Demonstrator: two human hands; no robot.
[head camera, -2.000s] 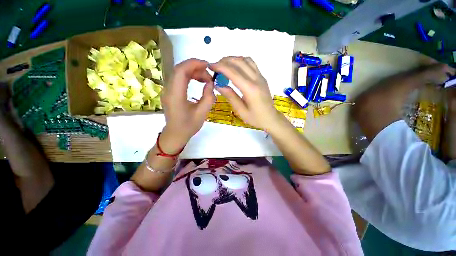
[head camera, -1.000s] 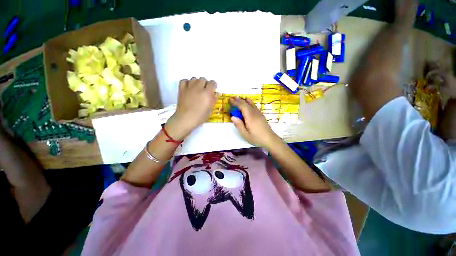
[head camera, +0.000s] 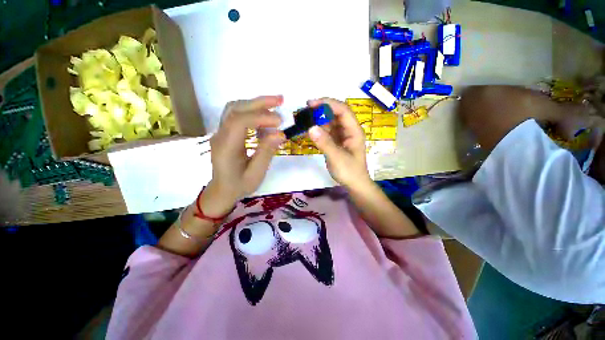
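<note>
A blue battery cell (head camera: 322, 115) with a black strip (head camera: 300, 125) on its side is held above the sheet, between both hands. My right hand (head camera: 340, 138) grips the cell between thumb and fingers. My left hand (head camera: 247, 139) is just left of it, thumb and fingers at the outer end of the black strip. Whether the strip is stuck flat or partly free is blurred. Amber taped boards (head camera: 373, 123) lie in rows on the white work sheet (head camera: 278, 53), partly hidden behind my hands.
An open cardboard box (head camera: 188, 83) of yellow slips (head camera: 119, 93) stands at left, with green circuit boards (head camera: 73, 174) beyond. Blue cells (head camera: 404, 76) lie piled at right, beside one wired amber piece (head camera: 416, 117). Another person's arm (head camera: 497, 119) reaches in from the right.
My right hand has lifted the blue cell from over the amber boards. My left hand has turned and opened towards the cell, now at the black strip. The view has shifted.
</note>
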